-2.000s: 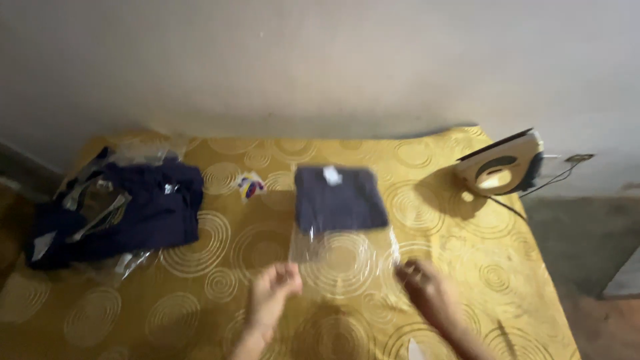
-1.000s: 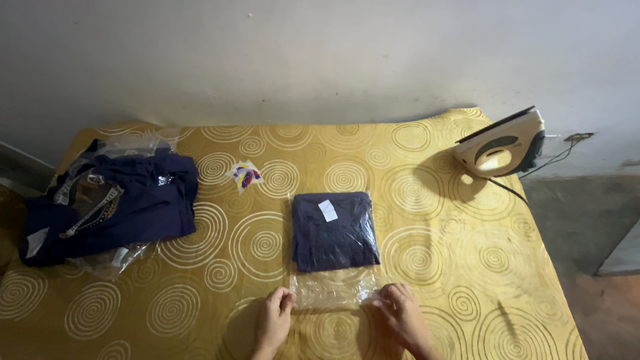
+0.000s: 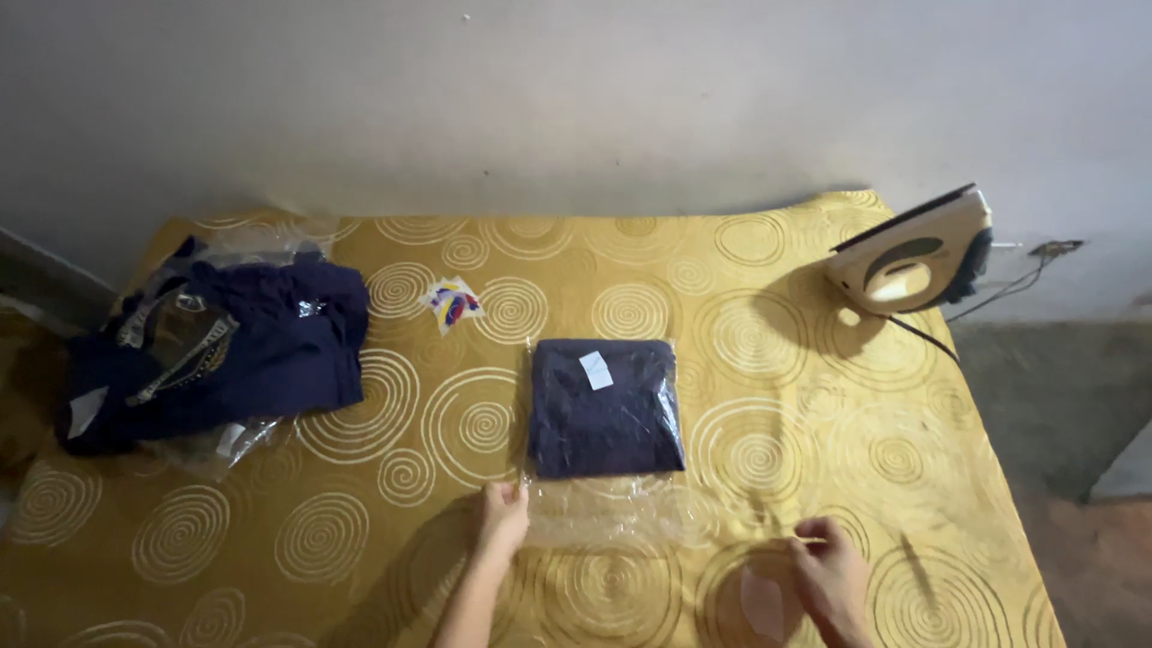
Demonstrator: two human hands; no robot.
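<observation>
A folded dark navy garment (image 3: pixel 605 427) lies flat in a clear plastic bag (image 3: pixel 598 513) at the middle of the table, a small white label near its top. My left hand (image 3: pixel 504 517) is at the bag's lower left edge, fingers close together; whether it pinches the film is unclear. My right hand (image 3: pixel 826 567) is to the right of the bag, apart from it, with curled fingers. Just left of that hand is a thin pale piece (image 3: pixel 763 605), perhaps a strip of film; whether the fingers touch it cannot be told.
More navy garments (image 3: pixel 270 360) in clear plastic are heaped at the left. Small colourful stickers (image 3: pixel 454 304) lie behind the bag. A clothes iron (image 3: pixel 913 256) stands at the back right, its cord running off the edge. A gold patterned tablecloth (image 3: pixel 630 594) covers the table; a wall rises behind.
The bagged garment was farther back and blurred two seconds ago, then lay flat. My right hand has left the bag's lower right corner and moved right. My left hand has moved up along the bag's side.
</observation>
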